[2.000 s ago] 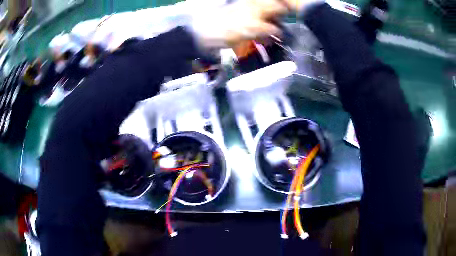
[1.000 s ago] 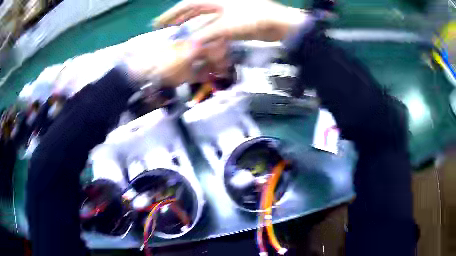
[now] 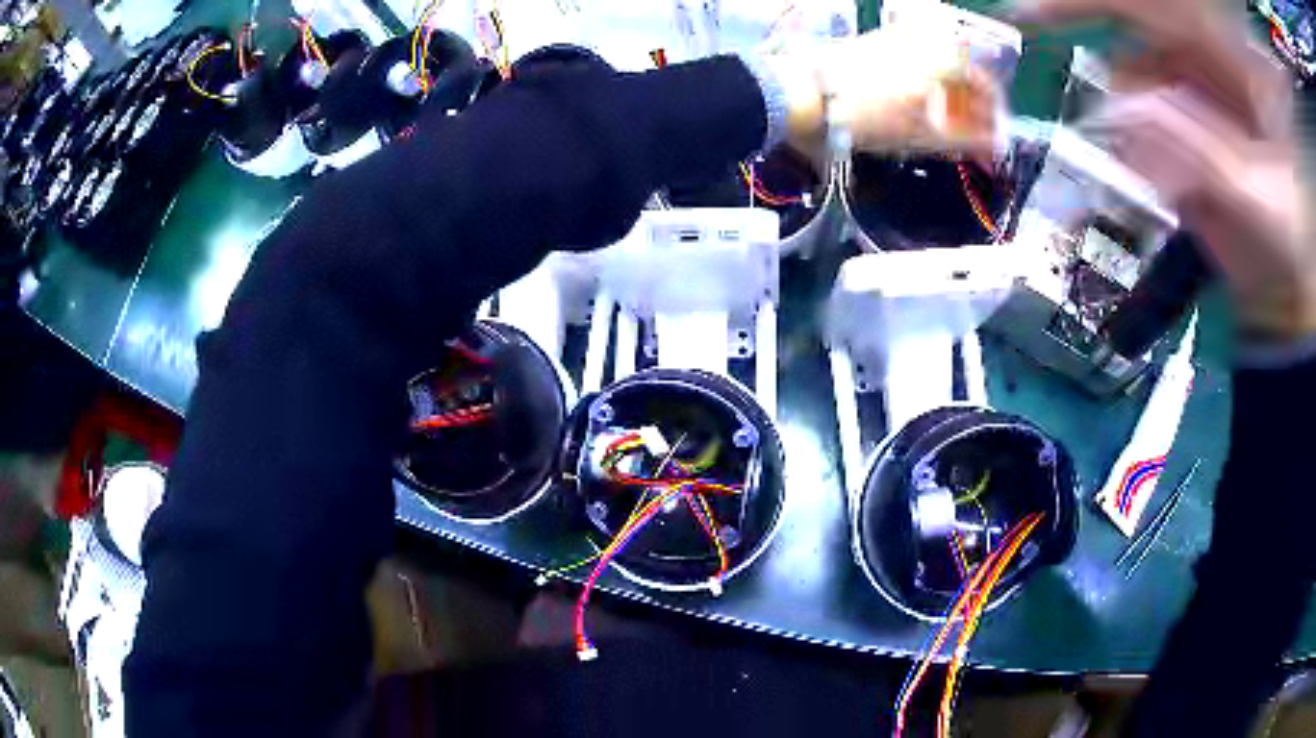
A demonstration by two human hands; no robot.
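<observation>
Three white camera housings with black interiors stand along the near bench edge: a left one (image 3: 484,418), a middle one (image 3: 678,483) and a right one (image 3: 967,505). Coloured leads hang over the front rims of the middle and right ones. My left hand (image 3: 909,101) is blurred, over another housing (image 3: 924,202) in the row behind; its grip is unclear. My right hand (image 3: 1220,159) is blurred at the upper right, above a silver-grey metal box (image 3: 1082,267). A dark stick-like shape (image 3: 1155,296) lies below it; whether my fingers hold it is unclear.
A white tube with red-blue stripes (image 3: 1155,433) and thin dark tweezers (image 3: 1159,515) lie at the right. More black cups with leads (image 3: 411,72) stand at the back left, beside a dense dark cluster (image 3: 94,159). A red stool (image 3: 108,447) is below the left bench edge.
My hands were close together at the top; now they are apart, with both further right. The view has shifted, showing more housings, the metal box and the striped tube.
</observation>
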